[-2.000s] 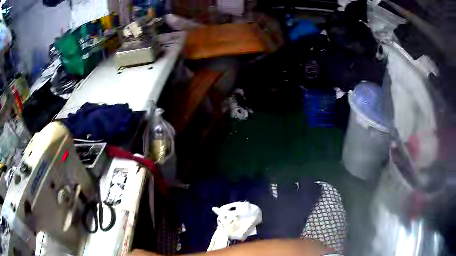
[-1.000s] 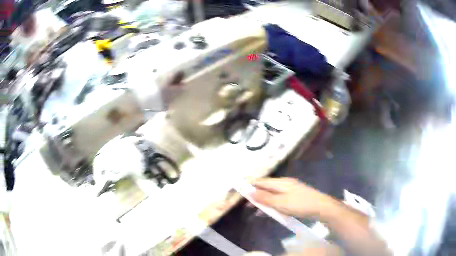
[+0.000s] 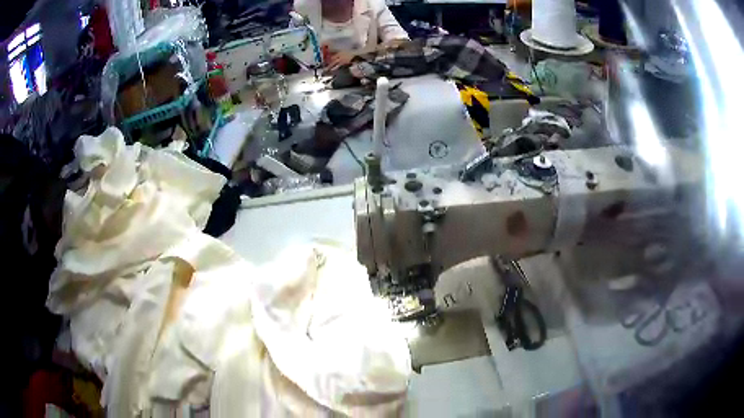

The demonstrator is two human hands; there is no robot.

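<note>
Cream garment pieces (image 3: 302,335) lie in a large crumpled heap left of the sewing machine (image 3: 481,212) and reach to its needle area. The presser foot area (image 3: 412,306) is brightly lit beside the cloth. The shiny needle plate and slide plate (image 3: 449,339) show to its right. Black-handled shears (image 3: 520,314) lie under the machine arm. A small tan patch shows between the cream folds; I cannot tell what it is. Neither my left hand nor my right hand is in view.
A second pair of scissors (image 3: 648,322) lies further right, blurred. Behind the machine are plaid fabric (image 3: 432,61), a white thread cone (image 3: 556,24) and a person in light clothing (image 3: 351,24). A teal basket (image 3: 155,106) stands at the back left. Glare covers the right side.
The view has swung left from the aisle and the machine's right side to the cream heap. The hand and white strips seen at the table edge one second ago are out of view.
</note>
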